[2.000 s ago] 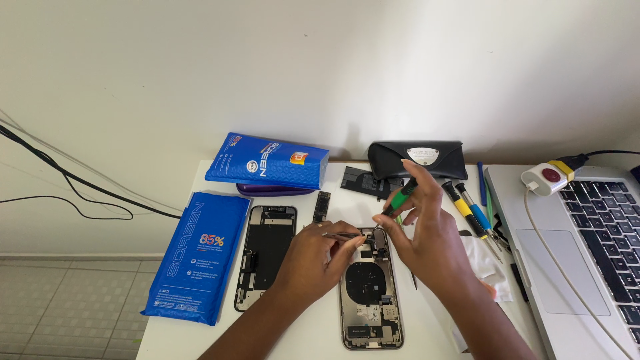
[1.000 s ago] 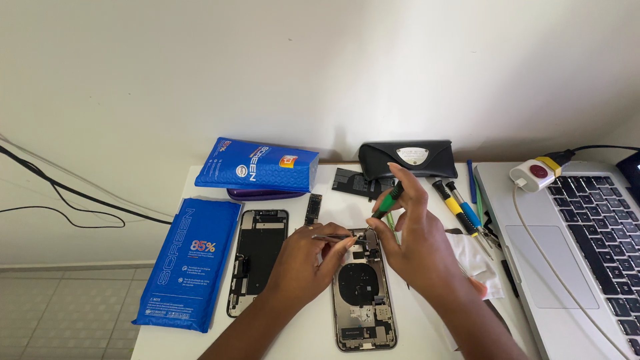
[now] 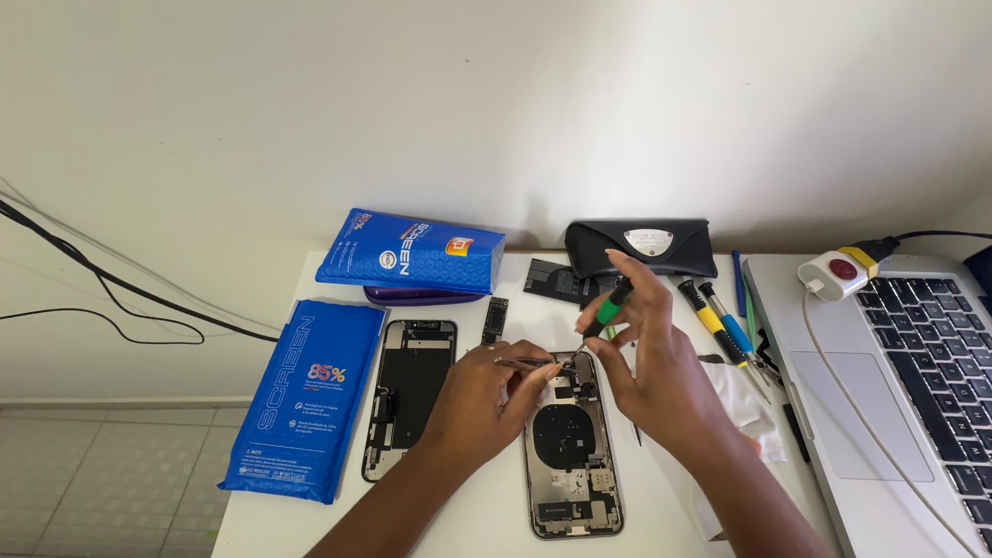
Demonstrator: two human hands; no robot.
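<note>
An opened smartphone housing [image 3: 573,484] lies on the white table, its inner side up. My left hand [image 3: 484,395] pinches metal tweezers [image 3: 521,363], whose tips reach the top part of the housing. In my right hand [image 3: 659,372] is a green and black screwdriver [image 3: 608,308], tilted, with its tip down at the housing's top end; my fingers partly hide what it touches. A detached phone screen assembly [image 3: 416,387] lies left of the housing, partly behind my left hand. Behind that hand is a small logic board [image 3: 494,319].
Blue padded packets [image 3: 306,403] [image 3: 415,252] lie left and at the back. A black phone battery [image 3: 558,283] lies by a black glasses case [image 3: 674,240]. Screwdrivers [image 3: 713,318], a white cloth [image 3: 744,403], a laptop [image 3: 852,387] and a charger [image 3: 837,273] are at the right.
The right hand's fingers have shifted on the screwdriver, with the index finger now raised away from its handle end. The left hand keeps the tweezers over the housing's top. The view has shifted slightly.
</note>
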